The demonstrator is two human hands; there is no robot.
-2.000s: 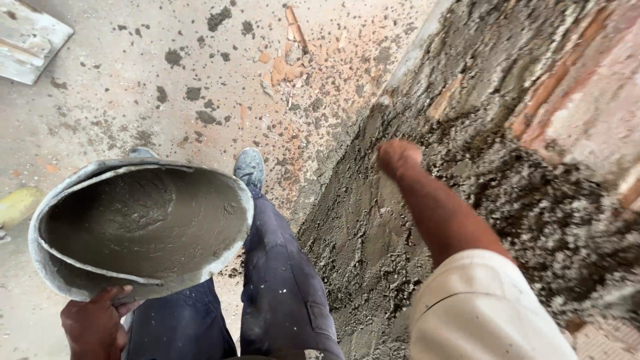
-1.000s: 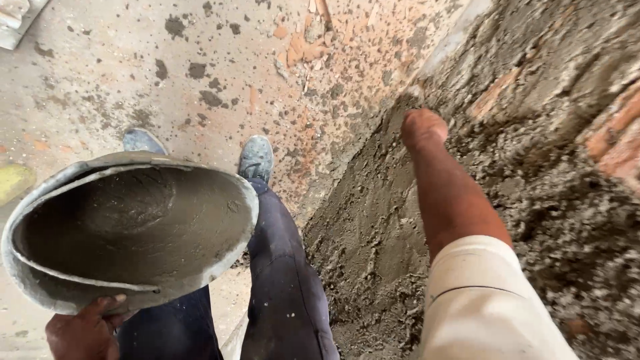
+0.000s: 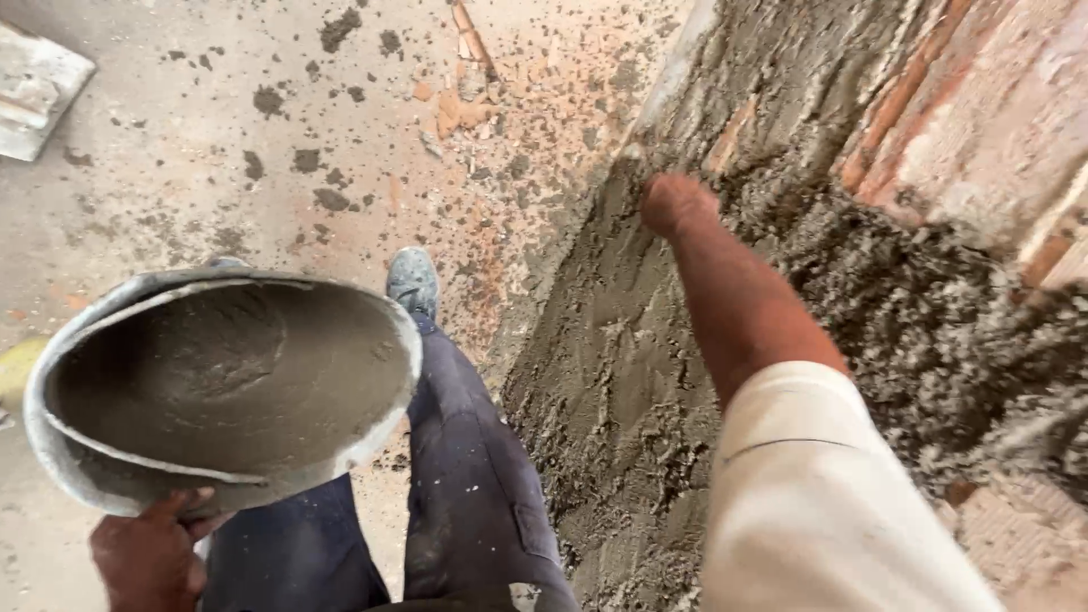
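Observation:
My left hand point(image 3: 151, 544) grips the near rim of a wide bucket point(image 3: 406, 340) that tilts toward me, its wire handle point(image 3: 161, 463) lying across the opening. Wet grey mortar point(image 3: 229, 357) coats the inside and lies at the bottom. Further right, my right hand point(image 3: 678, 204) is at the lower part of a wall covered with rough wet mortar point(image 3: 629, 340). Its fingers are curled, and the back of the hand and the arm hide whatever it may hold.
Bare reddish wall point(image 3: 994, 110) shows at the upper right. Mortar splashes and broken brick bits point(image 3: 463, 110) lie on the concrete floor point(image 3: 212, 204). A mortar-stained board point(image 3: 42, 93) is at the upper left, a yellowish object point(image 3: 21, 365) at the left edge. My shoe point(image 3: 413, 280) stands near the wall.
My right hand has moved over the mortared wall, its arm still stretched out. My left hand keeps its grip on the bucket rim. The view has shifted somewhat.

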